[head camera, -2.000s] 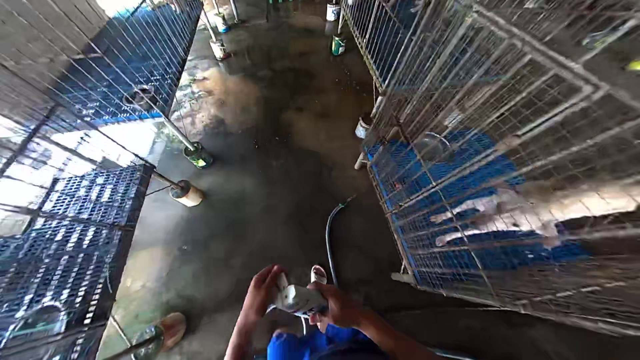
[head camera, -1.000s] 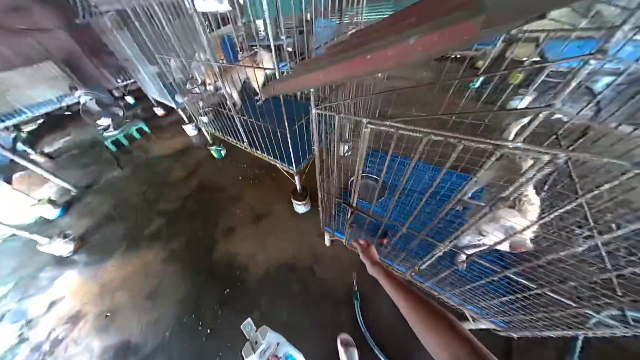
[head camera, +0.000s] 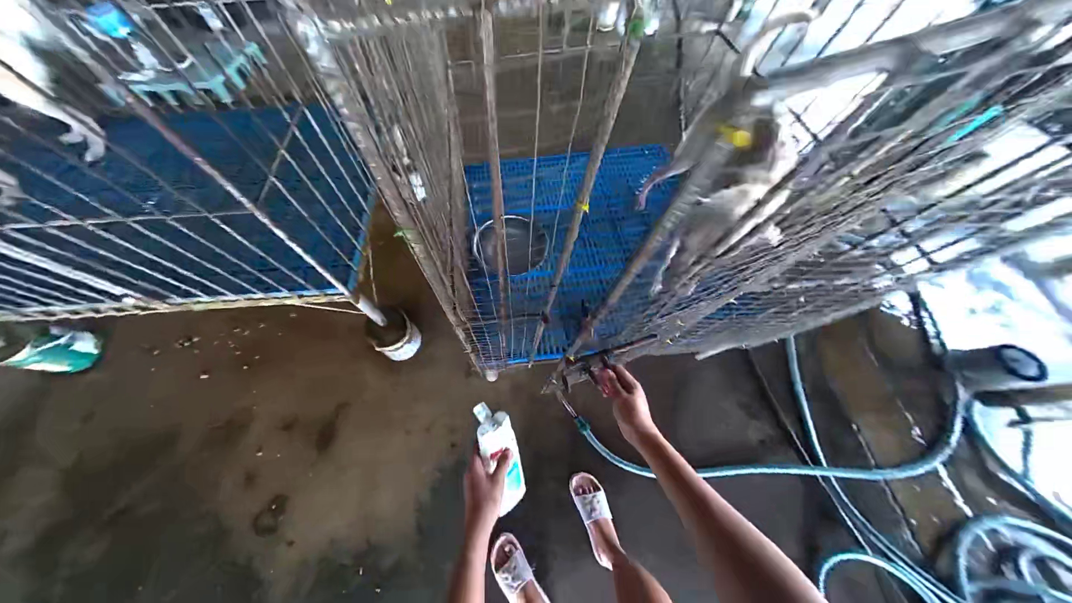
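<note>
My left hand (head camera: 488, 481) grips a white plastic bottle (head camera: 500, 444) with a pale cap, low in front of the wire cage. At the cage's lower front edge, my right hand (head camera: 624, 394) is on a dark metal latch or bar end (head camera: 586, 368); the fingers' exact hold is hard to make out. Behind the bars, a round metal bowl (head camera: 511, 244) rests by a blue slatted plastic floor (head camera: 569, 201). A light-furred animal (head camera: 737, 201), blurred and partly covered by bars, is at the cage's right side.
A light blue hose (head camera: 754, 471) runs across the wet floor to coils at the lower right. Another cage (head camera: 193, 209) stands at left, one leg in a white pot (head camera: 402, 339). A green and white container (head camera: 63, 350) lies far left. My sandalled feet are below.
The view has turned and come closer to the cage. Two seconds ago both hands were together at the bottle; now the left holds it and the right is at the cage's lower front.
</note>
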